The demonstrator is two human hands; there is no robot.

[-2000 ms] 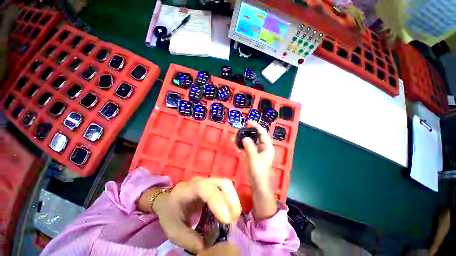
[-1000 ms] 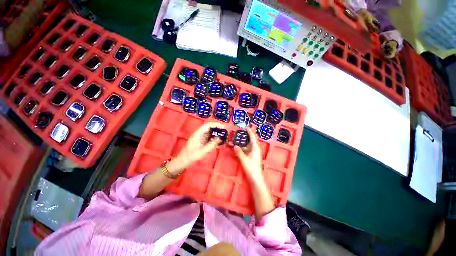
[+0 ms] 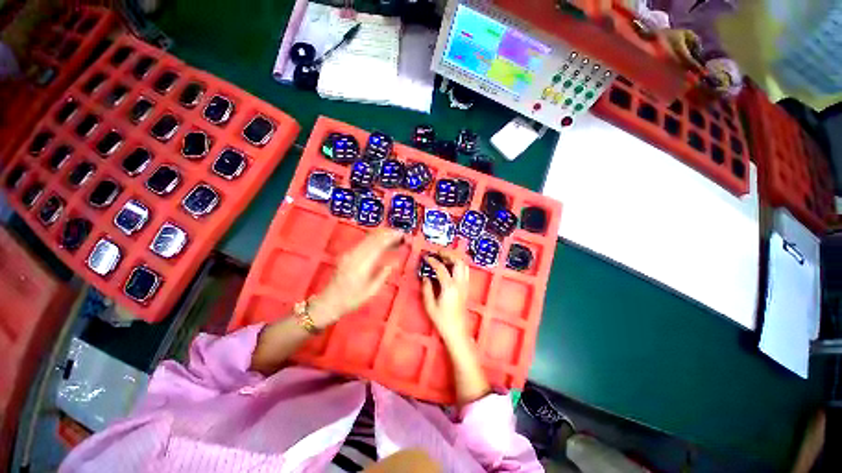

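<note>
The red-orange compartment tray (image 3: pixel 362 339) lies in front of me. Lit smartwatch units (image 3: pixel 402 212) with blue-purple dots fill its upper rows, some crowded together or overlapping. My right hand (image 3: pixel 447 297) has its fingers around a dark smartwatch unit (image 3: pixel 432 267) at a pocket in the tray's middle, partly covering it. My left hand (image 3: pixel 362 275), with a gold bracelet at the wrist, is over the pockets to the left, fingers stretched towards the middle. A small dark spot shows at its fingertips; whether it holds anything is unclear.
A full tray (image 3: pixel 198 242) of watch units stands at left. Behind are a notebook (image 3: pixel 369 57), a tester (image 3: pixel 503 69), a small white box (image 3: pixel 517 137) and loose dark units (image 3: pixel 466 141). At right are a white sheet (image 3: pixel 646 217) and clipboard (image 3: pixel 790 296). Another person's hand (image 3: pixel 683 44) shows top right.
Both hands have come up from near my body to the tray's middle since the earliest frame. Since the second, the watch in my left hand no longer shows clearly; my right hand's unit is lower.
</note>
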